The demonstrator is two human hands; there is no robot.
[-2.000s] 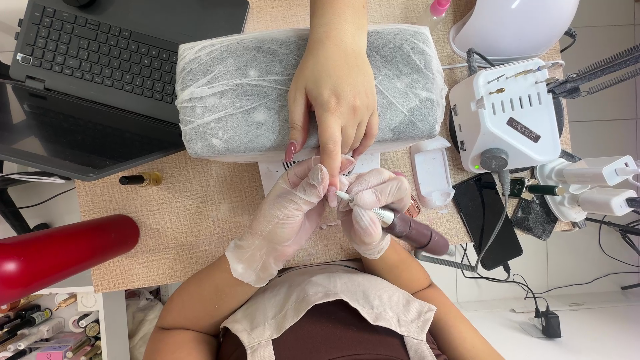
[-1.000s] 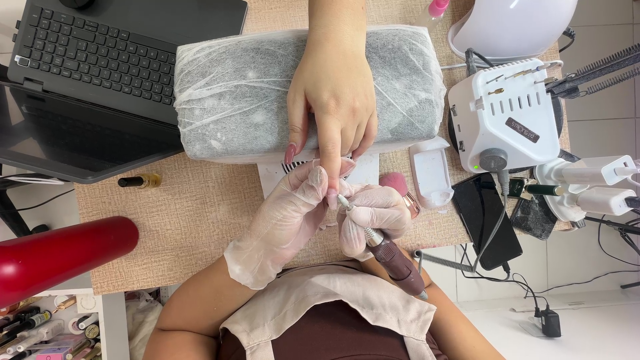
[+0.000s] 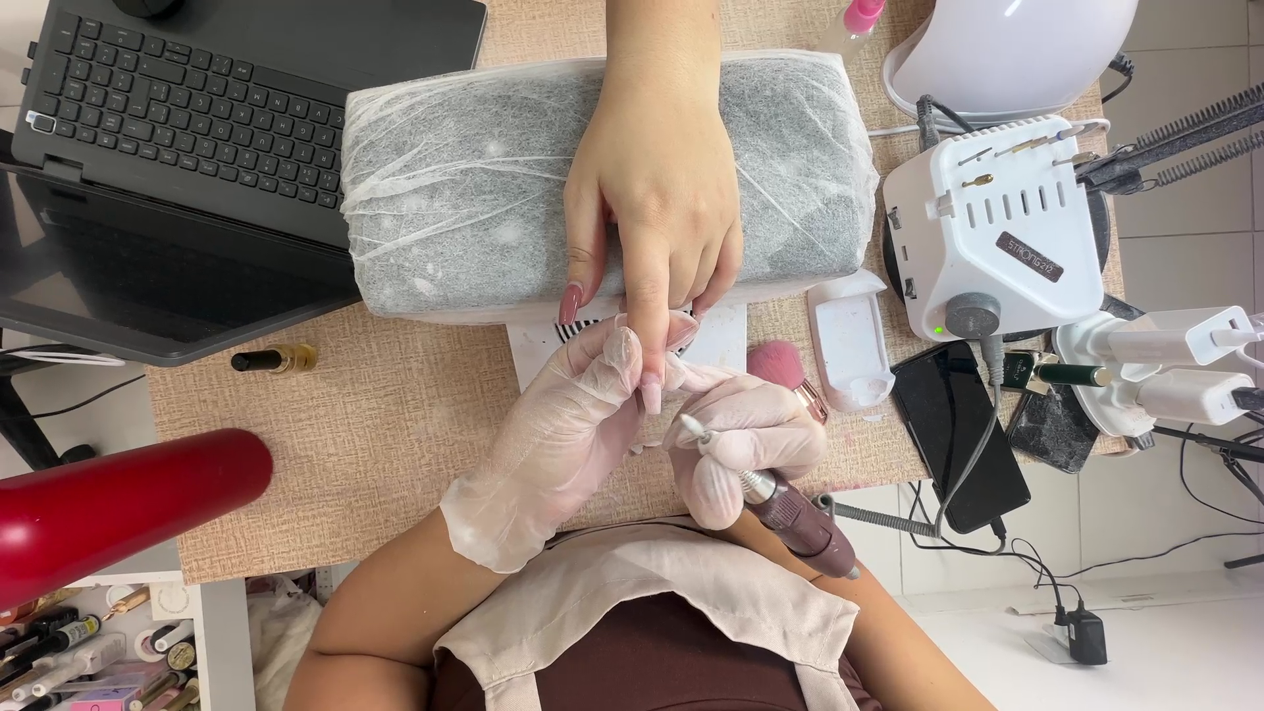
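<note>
In a thin clear glove, my left hand (image 3: 563, 434) grips the outstretched finger of another person's hand (image 3: 662, 197), near its tip. That hand rests palm down over a padded armrest (image 3: 434, 197) in a sheer white cover. The held finger's nail (image 3: 650, 393) is long and pale pink; the thumb bears a dark pink nail. My right hand (image 3: 750, 439), gloved too, holds a dark mauve electric nail drill (image 3: 805, 528). Its pale pointed bit (image 3: 694, 427) is to the right of and slightly below the held nail, apart from it.
An open laptop (image 3: 197, 109) lies upper left, a red cylinder (image 3: 138, 504) lower left, and a small bottle (image 3: 275, 358) between them. At right are a pink brush (image 3: 776, 363), a white tray (image 3: 851, 341), the drill's control box (image 3: 997, 227), a smartphone (image 3: 963, 434) and a nail lamp (image 3: 1007, 59).
My right hand has drawn the drill's bit down and to the right, away from the nail. The pink brush, mostly hidden two seconds ago, shows now. My left hand keeps its hold.
</note>
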